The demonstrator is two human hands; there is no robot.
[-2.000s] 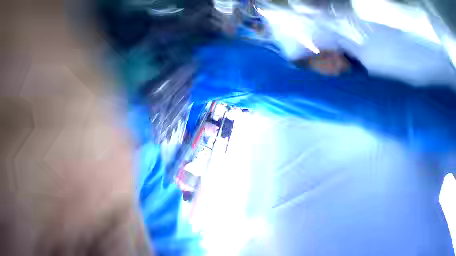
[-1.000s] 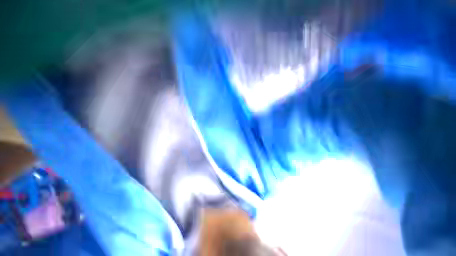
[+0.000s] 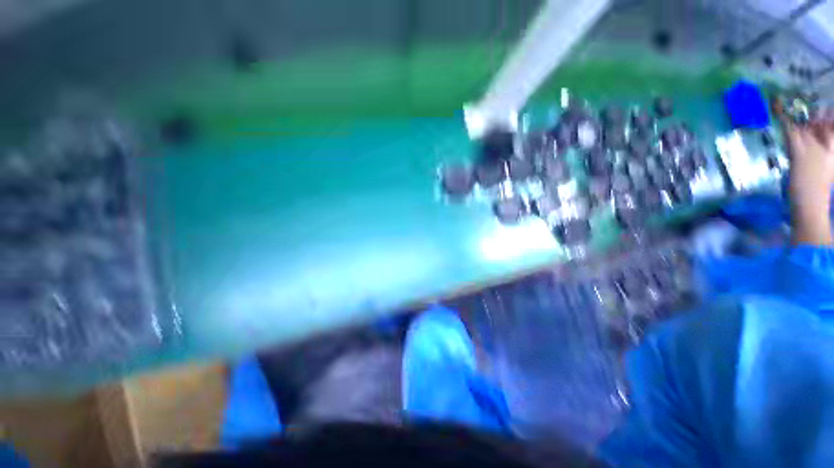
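Neither of my hands shows. Nearest in front of me is the green bench top (image 3: 302, 210). Many dark round units (image 3: 631, 174), some with shiny clear film around them, lie in a loose spread on its right part. A clear tray (image 3: 69, 238) with dark pockets lies at the left end of the bench. The picture is blurred, so small details cannot be told.
A neighbour in a blue smock (image 3: 759, 375) sits at the right, a hand (image 3: 809, 151) by a blue dish (image 3: 747, 104). A white upright (image 3: 549, 59) stands at the back. A cardboard box (image 3: 174, 402) is below the bench edge. Another clear tray (image 3: 549, 338) is below the edge, right.
The view has swung from blurred blue sleeves and a bright white area to the green bench with its round units and tray. Motion blur hides any other change.
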